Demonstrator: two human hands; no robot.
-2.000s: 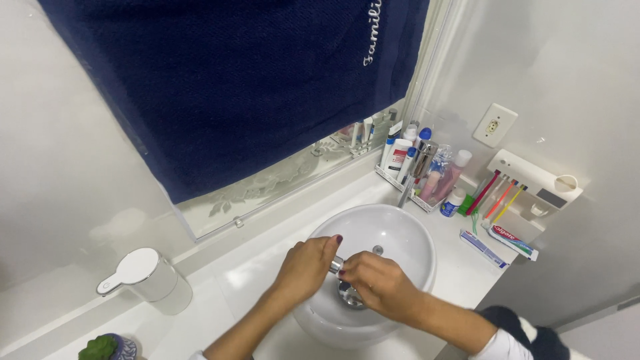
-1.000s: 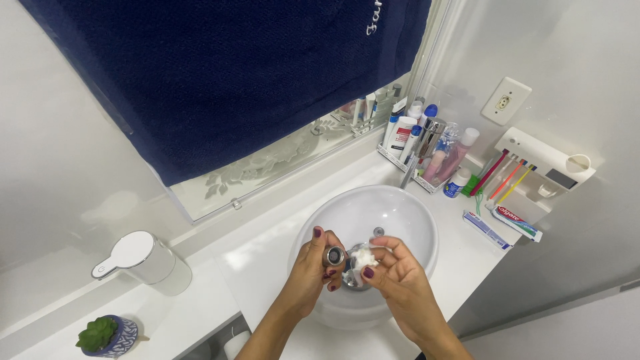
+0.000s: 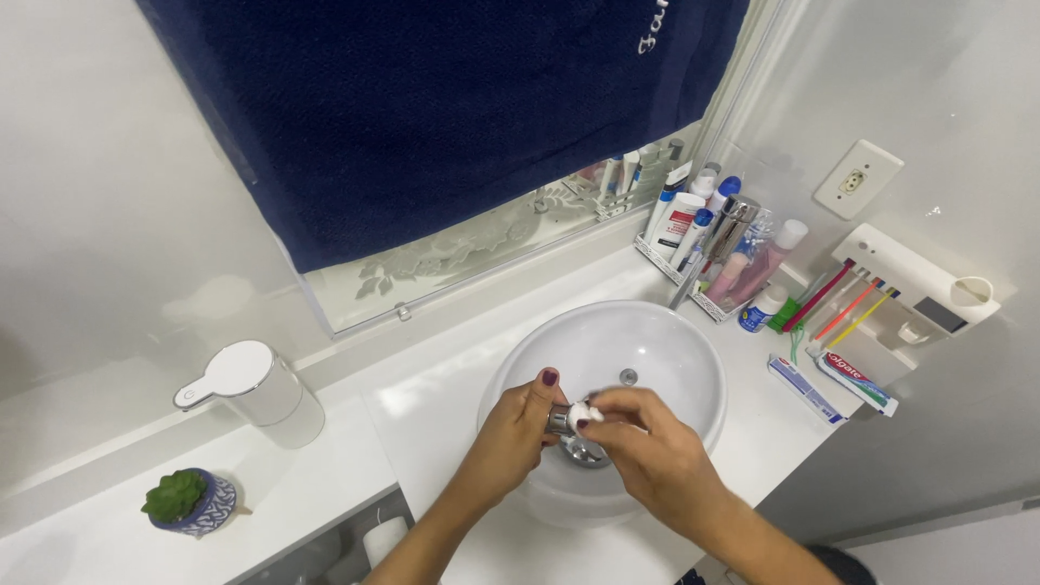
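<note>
Over the white vessel sink [image 3: 674, 349], my left hand [image 3: 513, 431] grips a small chrome cylindrical part [image 3: 558, 419]. My right hand [image 3: 658, 443] pinches a white, fluffy wad [image 3: 585, 413] against the end of that part. What the wad is made of cannot be told. Below the hands, a round chrome piece [image 3: 585, 452] shows in the basin, partly hidden by my fingers. A small round chrome fitting [image 3: 628, 376] lies farther back in the bowl.
A white soap dispenser [image 3: 264, 394] and a potted succulent [image 3: 191, 502] stand left. A tray [image 3: 715, 307] of bottles and tubes is behind the sink, near the chrome faucet [image 3: 731, 227]. Toothpaste tubes [image 3: 853, 382] lie below the toothbrush holder [image 3: 918, 284]. A blue towel [image 3: 455, 122] hangs over the mirror.
The white wad, seen in my right hand one second ago beside the chrome part, is now against its end. The part has turned from facing the camera to pointing right.
</note>
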